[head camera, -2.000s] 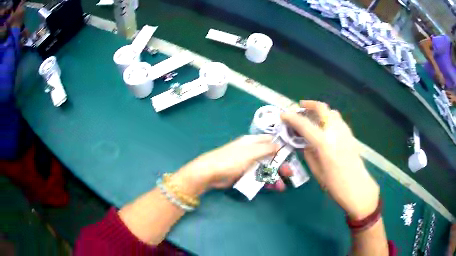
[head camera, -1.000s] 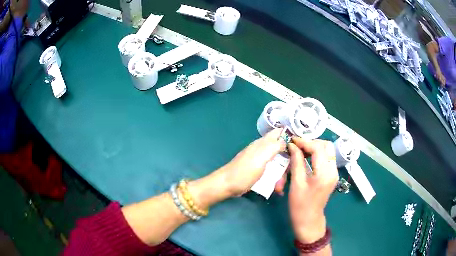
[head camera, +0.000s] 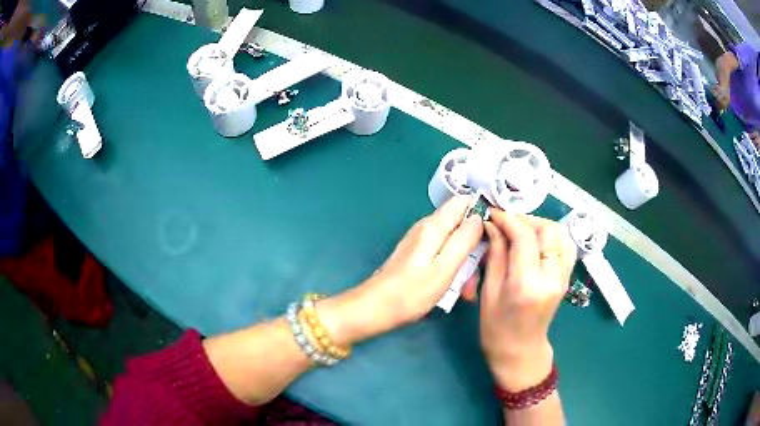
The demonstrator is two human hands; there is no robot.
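Note:
A white plastic housing (head camera: pixel 521 176) is held with its spoked round head facing up and its flat arm partly hidden under my hands. My left hand (head camera: pixel 421 265) grips the arm from the left. My right hand (head camera: pixel 527 279) pinches at a small green circuit board (head camera: pixel 480 210) where the arm meets the head; the fingertips partly hide it. Another white housing (head camera: pixel 452 176) stands just behind, partly covered by the held one. A further housing (head camera: pixel 586 232) stands to the right of my right hand, with a loose circuit board (head camera: pixel 578 293) beside its arm.
Several waiting housings (head camera: pixel 365 101) stand left along the pale rail (head camera: pixel 435 117). One housing (head camera: pixel 637 185) lies on the dark green conveyor. Small white parts (head camera: pixel 690 341) and dark board strips (head camera: pixel 713 378) lie at lower right. A black box (head camera: pixel 96 33) is upper left; a person's arm shows upper right.
Since the earliest frame, the held housing's head has turned to face up and my right hand has moved from the head to the circuit board. The housing on the conveyor has shifted up and left.

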